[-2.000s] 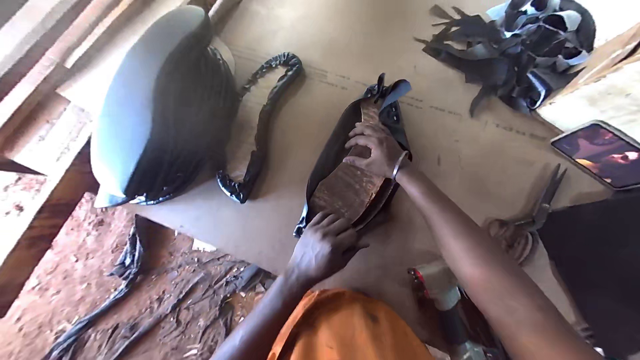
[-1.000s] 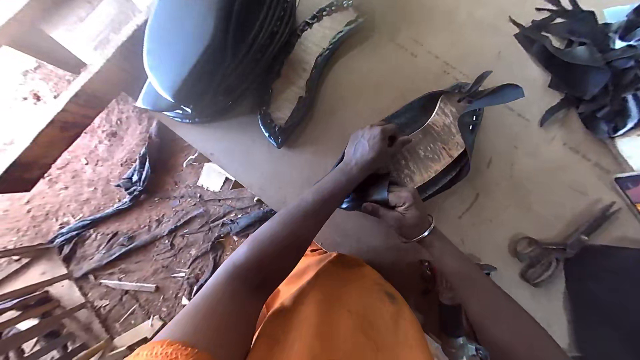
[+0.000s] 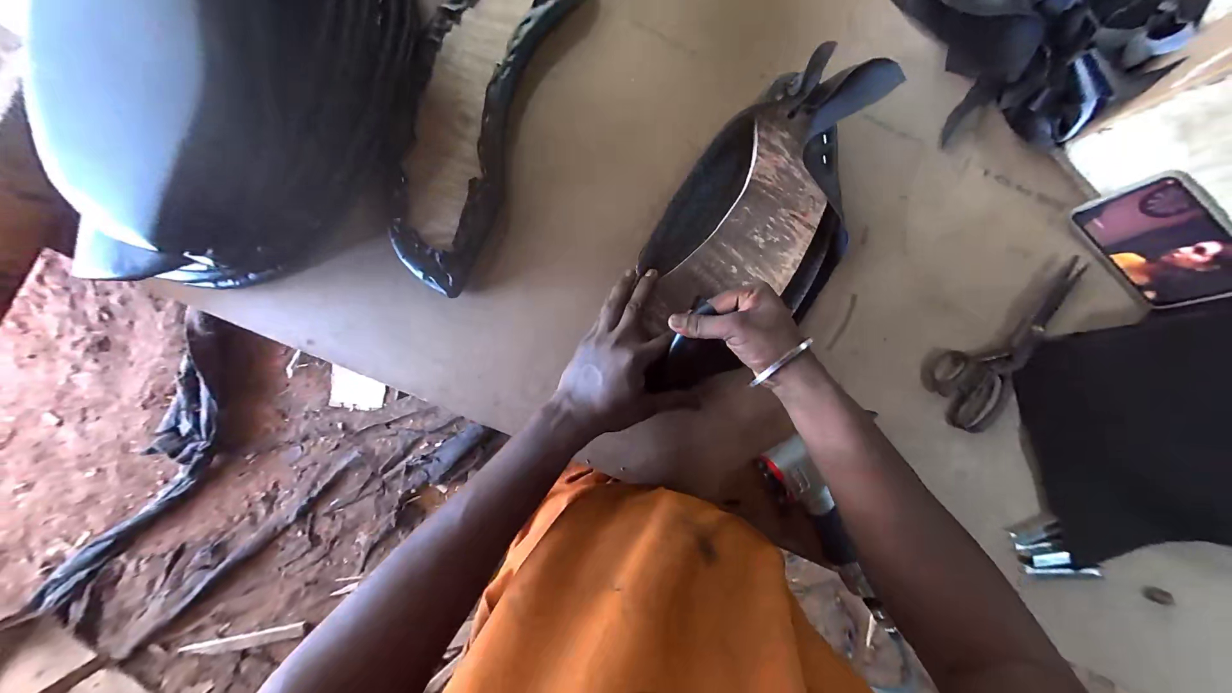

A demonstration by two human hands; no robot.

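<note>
A curved wooden panel (image 3: 756, 217) lies on the table with black sheet material (image 3: 695, 207) around and beneath it. Stitches or staples show along the right edge of that sheet. At the panel's near end my left hand (image 3: 616, 371) presses down, fingers spread over wood and black material. My right hand (image 3: 746, 332), with a metal bangle at the wrist, pinches a fold of the black material between thumb and forefinger beside it. A power tool or staple gun (image 3: 804, 476), grey and red, lies partly hidden below my right forearm. Scissors (image 3: 1001, 356) rest to the right.
Large black padded pieces (image 3: 241, 125) are stacked at the left, beside a black-wrapped curved frame (image 3: 491, 164). Dark scraps (image 3: 1039, 58) lie at the upper right. A phone (image 3: 1160, 241), a black sheet (image 3: 1136, 433) and staple strips (image 3: 1049, 553) are at the right.
My left hand has opened out flat at the panel's near end. My right hand has risen from beside it and now pinches the black material. The view has shifted.
</note>
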